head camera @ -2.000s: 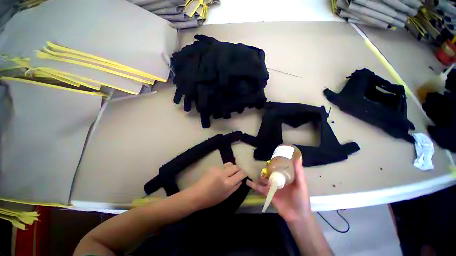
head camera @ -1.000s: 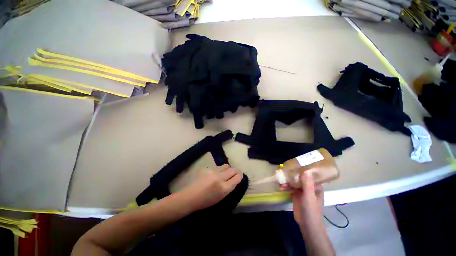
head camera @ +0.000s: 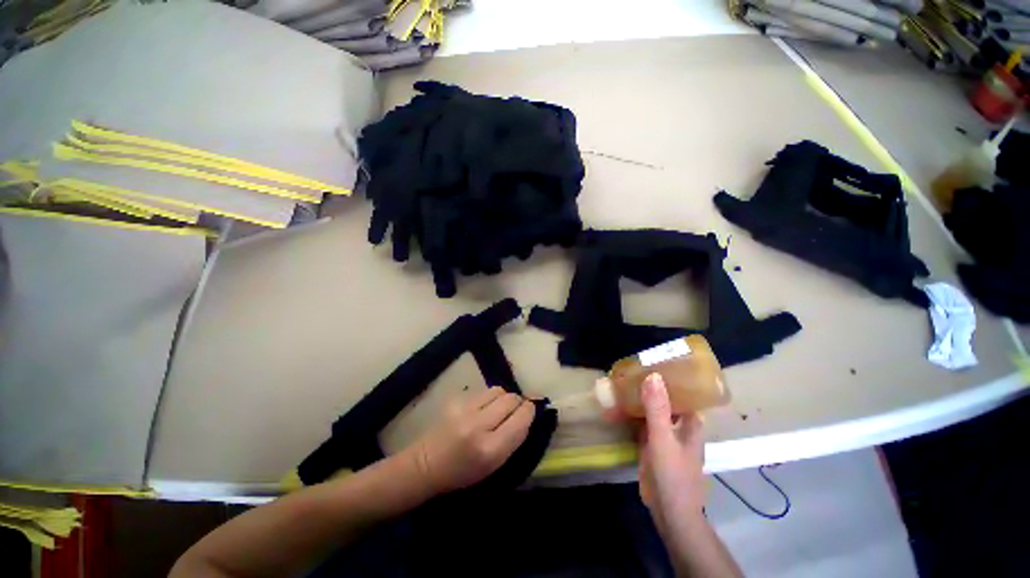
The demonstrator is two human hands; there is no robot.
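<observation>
My left hand [head camera: 480, 435] pinches a corner of a black fabric frame [head camera: 395, 391] at the table's near edge. Part of the frame is hidden behind my left hand and forearm. My right hand [head camera: 669, 452] holds a glue bottle [head camera: 689, 376] of amber liquid with a white label, lying sideways. Its pale nozzle points left, its tip at or very near the corner by my left fingers. A second black frame [head camera: 578, 303] lies flat just beyond the bottle.
A black fabric heap [head camera: 474, 175] lies mid-table. More black frames [head camera: 791, 220] lie at right, beside a white scrap [head camera: 950, 325]. Grey panels [head camera: 96, 327] with yellow strips [head camera: 203, 169] cover the left. A red container [head camera: 998, 93] stands far right.
The bottle has turned from nozzle-down to sideways, then moved left so its nozzle reaches the frame's corner. My left hand keeps its pinch on the frame and has shifted slightly left.
</observation>
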